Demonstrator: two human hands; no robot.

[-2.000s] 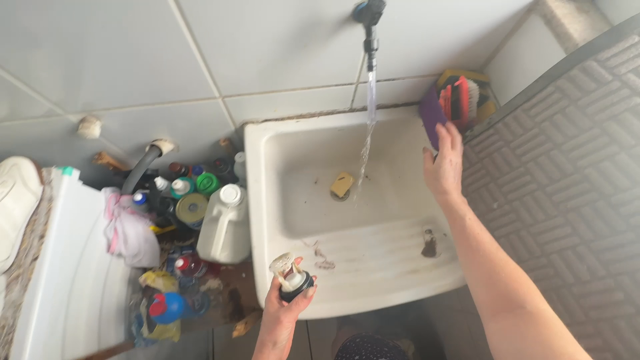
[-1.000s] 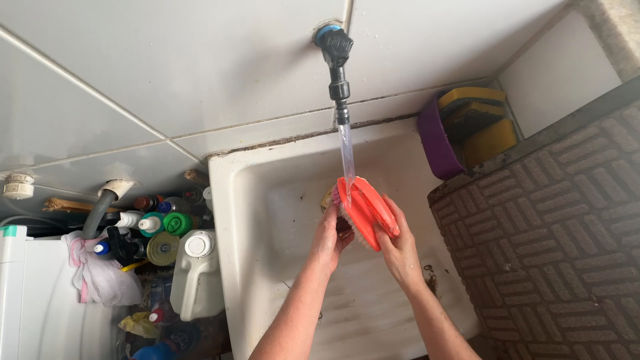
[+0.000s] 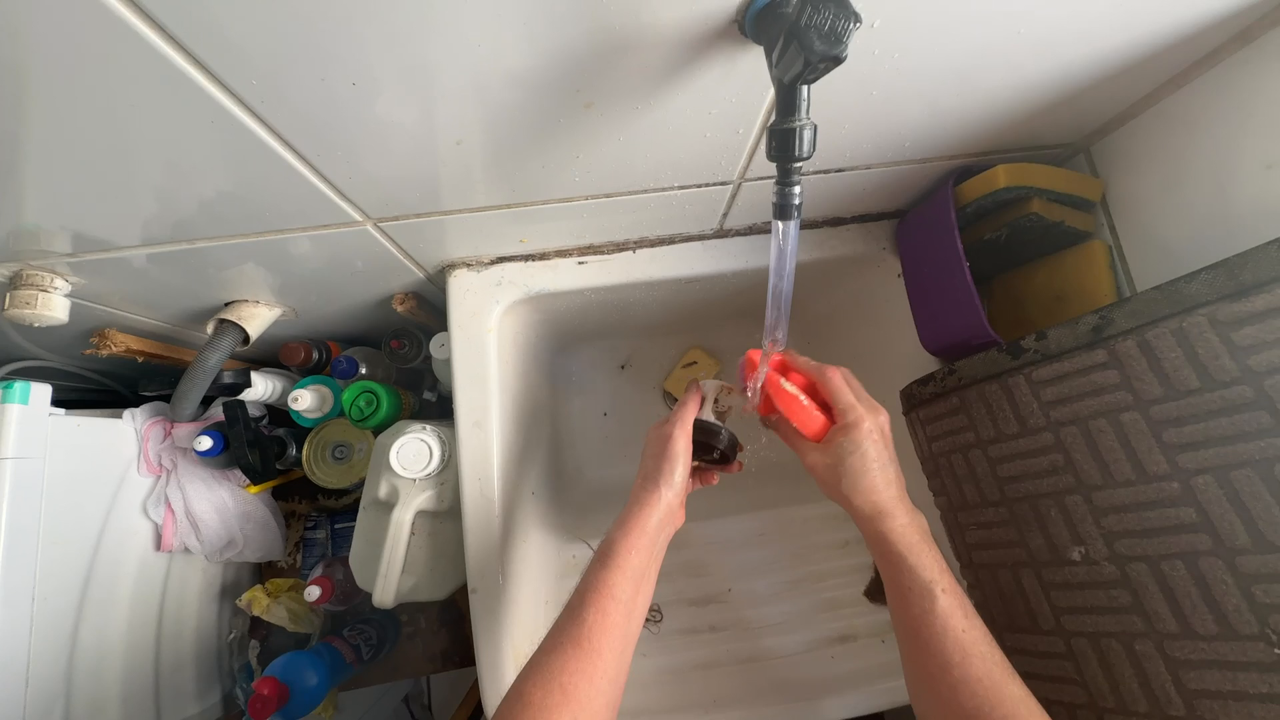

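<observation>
Over the white laundry sink (image 3: pixel 475 450), my left hand (image 3: pixel 675 450) grips a small part with a dark round base and a pale, stained upper piece (image 3: pixel 715 415). My right hand (image 3: pixel 845 435) is closed on a red-orange scrubbing brush (image 3: pixel 790 395), close to the right of that part. Water runs from the black tap (image 3: pixel 795 100) through a clear tube (image 3: pixel 780 280) onto the brush. A yellowish block, perhaps soap (image 3: pixel 690 372), lies in the basin behind my left hand. The brush's bristles are blurred, and my fingers partly hide the dark base.
A purple holder (image 3: pixel 940 270) with yellow sponges (image 3: pixel 1055 285) stands at the sink's back right corner. A textured grey mat (image 3: pixel 1110 480) hangs at the right. At the left are a white jug (image 3: pixel 410 510), several bottles, a grey hose (image 3: pixel 210 370) and a pinkish-white cloth (image 3: pixel 215 490).
Two seconds ago the brush was in the purple holder; my right hand now has it under the water. My left hand has brought the dark-based part from the sink's front toward the stream.
</observation>
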